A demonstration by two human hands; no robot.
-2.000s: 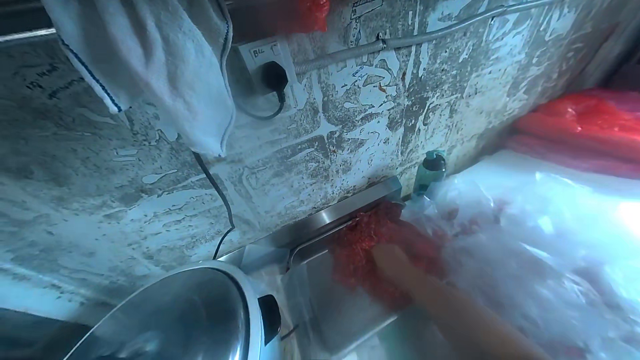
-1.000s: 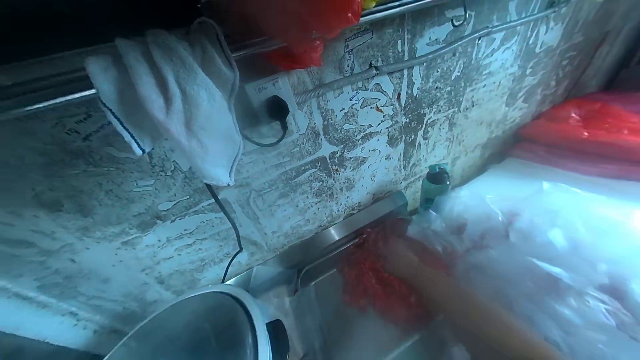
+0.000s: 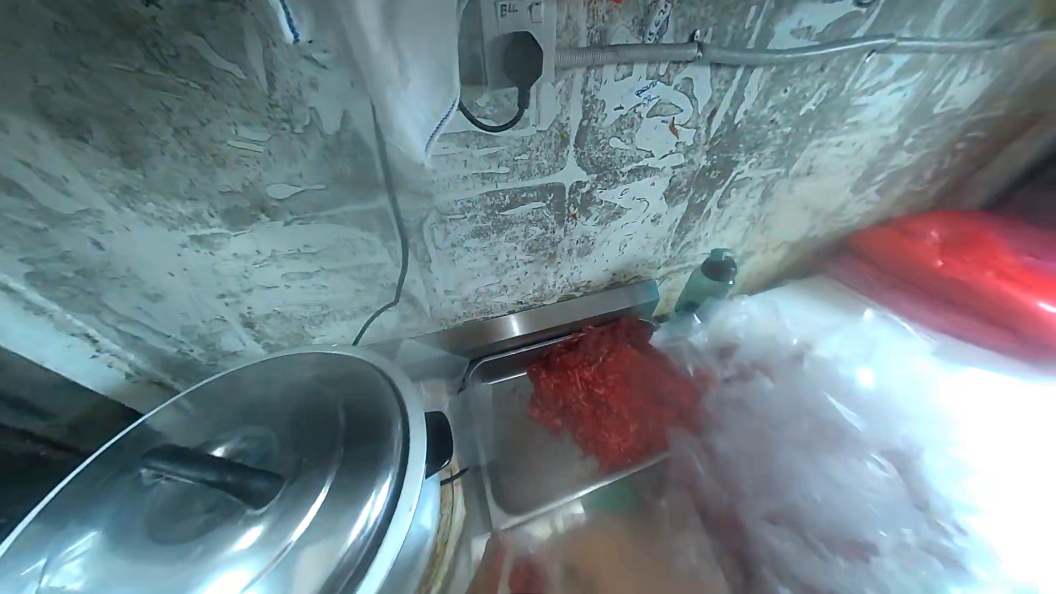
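A blurred hand (image 3: pixel 610 557), which looks like my right hand, is at the bottom edge, just below a metal tray (image 3: pixel 528 478). Something red is beside its fingers; whether the hand holds it I cannot tell. In the tray lies a heap of red shredded food (image 3: pixel 610 388), perhaps minced meat, towards the right side. Clear plastic bags (image 3: pixel 808 437) with something reddish inside lie right of the tray, close to the hand. My left hand is not in view.
A large pot with a steel lid (image 3: pixel 280 437) stands at the left. Behind the tray are a steel ledge (image 3: pixel 528 320) and a green bottle (image 3: pixel 708 280). Red plastic bags (image 3: pixel 965 264) lie at the right. A white cloth (image 3: pixel 404 74) hangs by a plugged socket (image 3: pixel 516 62).
The hand has moved off the red heap in the tray, down to the bottom edge of the view. The heap now lies uncovered. The view has shifted.
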